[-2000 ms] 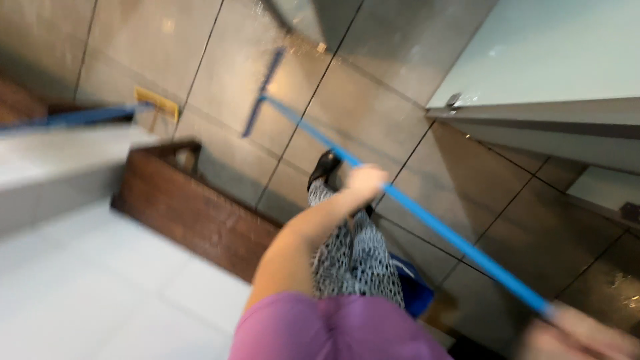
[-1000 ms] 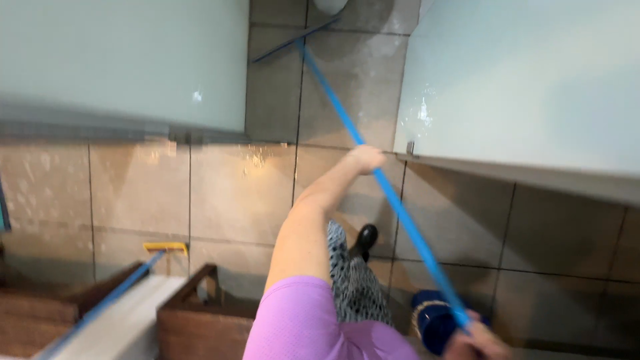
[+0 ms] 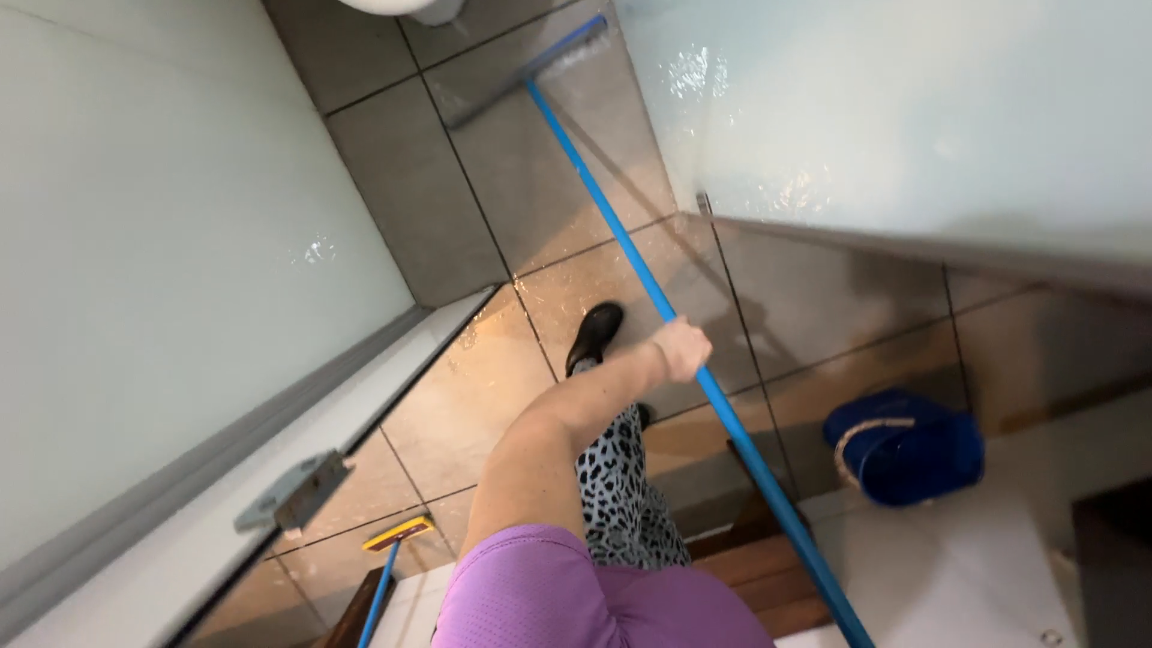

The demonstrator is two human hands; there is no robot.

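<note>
My left hand is closed around the middle of the blue pole of a floor squeegee. The pole runs from the bottom edge up to the squeegee's wide blue head, which lies slantwise on the grey floor tiles, slightly blurred. Past my hand, the lower end of the pole leaves the frame at the bottom, and my right hand is out of view. Below my left forearm are my patterned trousers and a black boot on wet tiles.
Pale partition panels stand at left and right, a metal latch on the left one's edge. A toilet base shows at the top. At right is a blue bucket; lower left, a yellow-headed brush with a blue pole.
The view has shifted a lot. My right hand, on the pole's lower end earlier, has left the frame. My left hand stays on the pole. The squeegee head now lies beside the right panel.
</note>
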